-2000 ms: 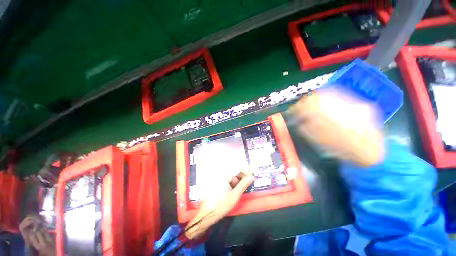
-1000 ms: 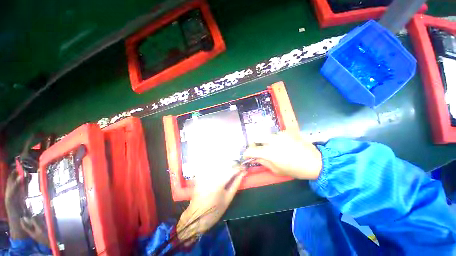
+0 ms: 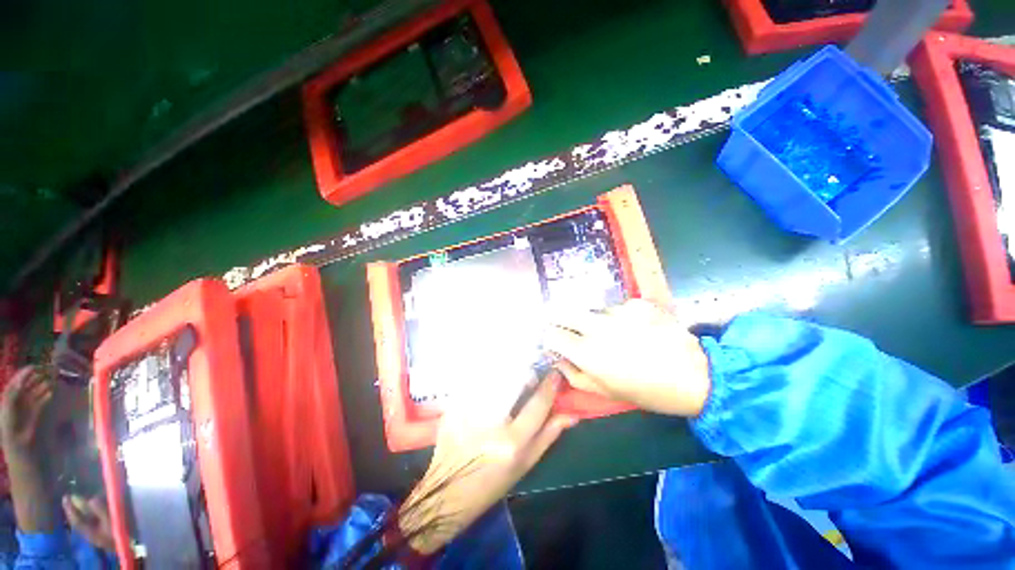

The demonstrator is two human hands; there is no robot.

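Note:
An opened tablet unit lies in a red foam tray in front of me. Its large silver-white battery pack glares strongly, and the dark main board is at its right end. My right hand rests over the lower right part of the tablet, fingertips bent down at the board edge beside the battery. My left hand reaches in from below, its fingertips meeting the right ones. Something small and dark shows between the fingertips; glare and fingers hide what it is and whether either hand grips it.
A blue parts bin with tiny glints inside stands at the right. Stacked red trays stand at the left, one holding a tablet. More trayed tablets lie behind and far right. Another person's hands are at the far left.
My right hand has come from beside the blue bin down onto the tablet's lower edge, meeting my left hand. Over the last second both hands have barely moved. The other person's hand has risen.

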